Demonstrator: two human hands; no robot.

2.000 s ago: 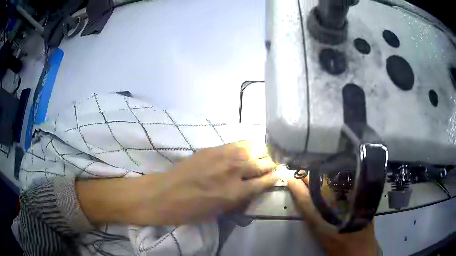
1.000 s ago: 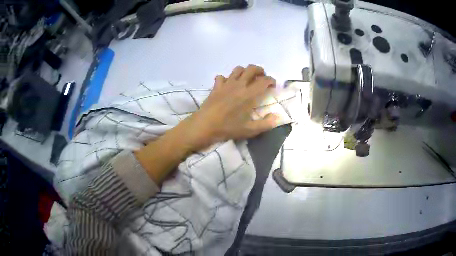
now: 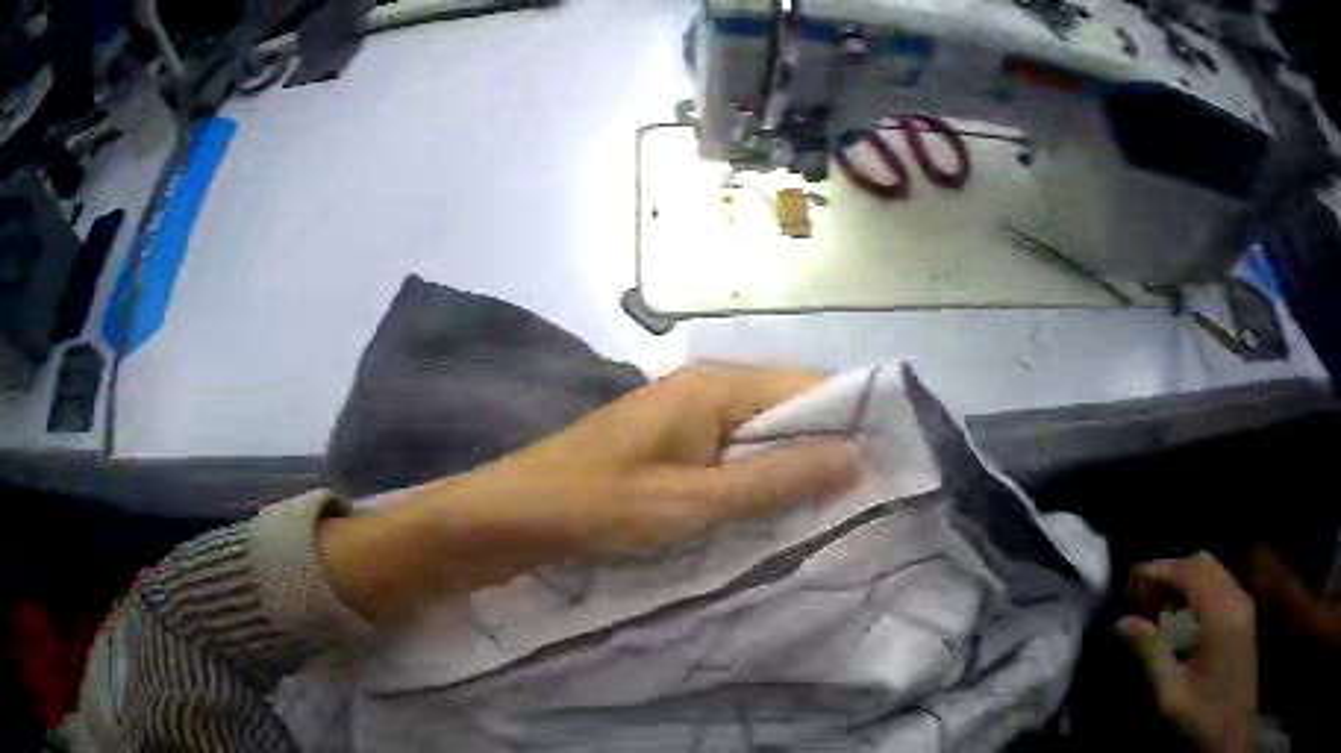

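The white quilted panel (image 3: 721,647) with dark stitch lines lies bunched over the table's front edge and my lap. A dark slit or narrow strip runs along it, and dark grey fabric edges its right corner. My left hand (image 3: 633,486) grips the panel's upper edge between thumb and fingers, slightly blurred. A plain dark grey piece (image 3: 456,383) lies on the table behind my left wrist. My right hand (image 3: 1199,640) is at the lower right, apart from the panel, fingers curled; whether it holds anything is unclear.
The sewing machine head (image 3: 838,74) stands at the back centre, its lit needle area over the cream bed plate (image 3: 882,272). Red-handled scissors (image 3: 878,162) lie behind the needle. Thin metal tweezers or snips (image 3: 1066,262) lie at the right. A blue strip (image 3: 172,236) is at the left.
The panel has moved off the machine bed towards my lap, with my left hand now gripping its edge. The dark grey piece shows on the table. My right hand has come into view lower right.
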